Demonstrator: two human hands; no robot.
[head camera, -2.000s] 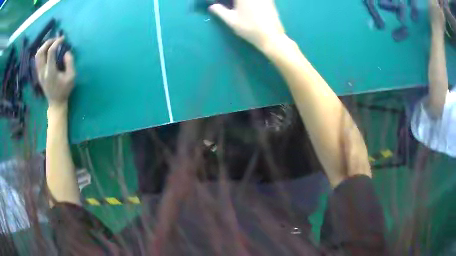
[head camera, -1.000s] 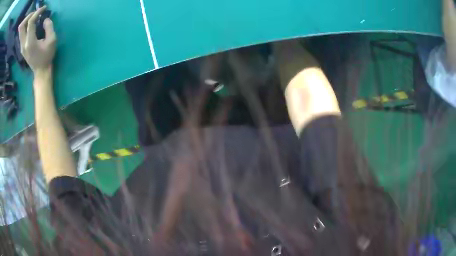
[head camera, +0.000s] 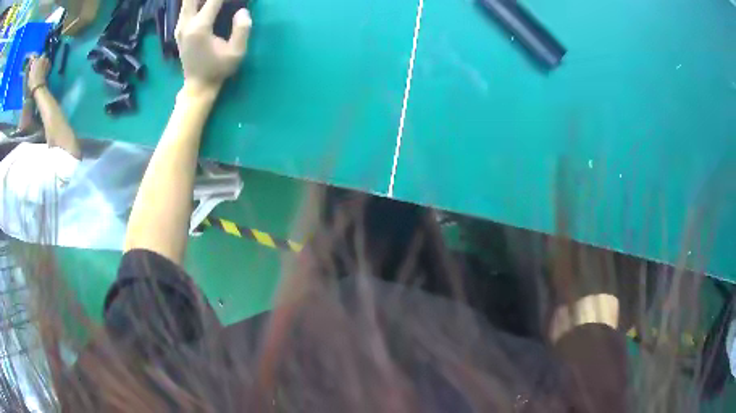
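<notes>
My left hand (head camera: 211, 44) is on the green table (head camera: 323, 97) at the upper left, with fingers and thumb around a black part (head camera: 231, 14). A pile of black parts (head camera: 121, 56) lies just left of it. A single black tubular part (head camera: 524, 32) lies slanted at the top right of centre. My right hand is hidden below the table edge; only a short stretch of that forearm shows at the lower right.
A white line (head camera: 406, 97) crosses the table. Another person's arm (head camera: 56, 121) and pale sleeve are at the left, near a blue object (head camera: 24, 66). Yellow-and-black tape (head camera: 246, 233) is on the floor. Blurred hair strands cover the lower view.
The view has swung left. My right hand has gone from the tabletop to below the edge. My left hand stays around a black part. The single tubular part has come into view.
</notes>
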